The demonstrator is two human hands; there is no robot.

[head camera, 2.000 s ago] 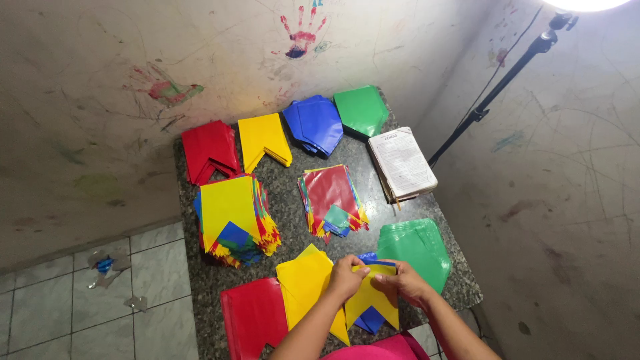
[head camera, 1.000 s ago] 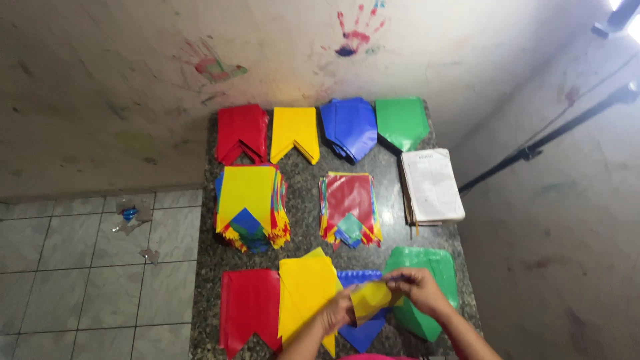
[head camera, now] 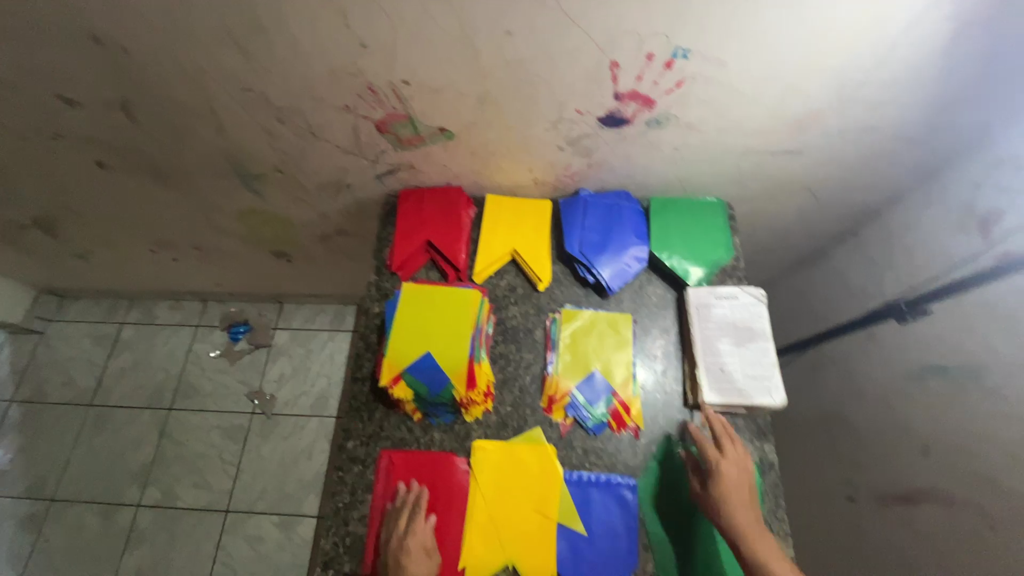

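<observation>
My left hand (head camera: 410, 532) rests on a stack of red plastic pennants (head camera: 382, 488) at the near left, fingers slightly apart. Beside it lie yellow pennants (head camera: 512, 496), the top ones askew, and blue ones (head camera: 600, 520). Over the near green pennants (head camera: 664, 488) is my right hand (head camera: 720, 464), its fingertips by the lower edge of an open book (head camera: 736, 348); whether it touches them I cannot tell. In the middle row stand a thick mixed-colour pile (head camera: 436, 328) and a smaller mixed pile (head camera: 596, 340), both topped with yellow.
Along the back of the granite table (head camera: 512, 300) lie stacks of red (head camera: 432, 220), yellow (head camera: 516, 228), blue (head camera: 604, 232) and green pennants (head camera: 690, 232). A paint-marked wall is behind. Scraps (head camera: 240, 332) lie on the tiled floor at left; a dark stand pole (head camera: 904, 310) is at right.
The yellow pennant that was in my hands is gone from them; the smaller mixed pile, topped with red before, now has yellow on top. My left hand has moved left onto the red stack.
</observation>
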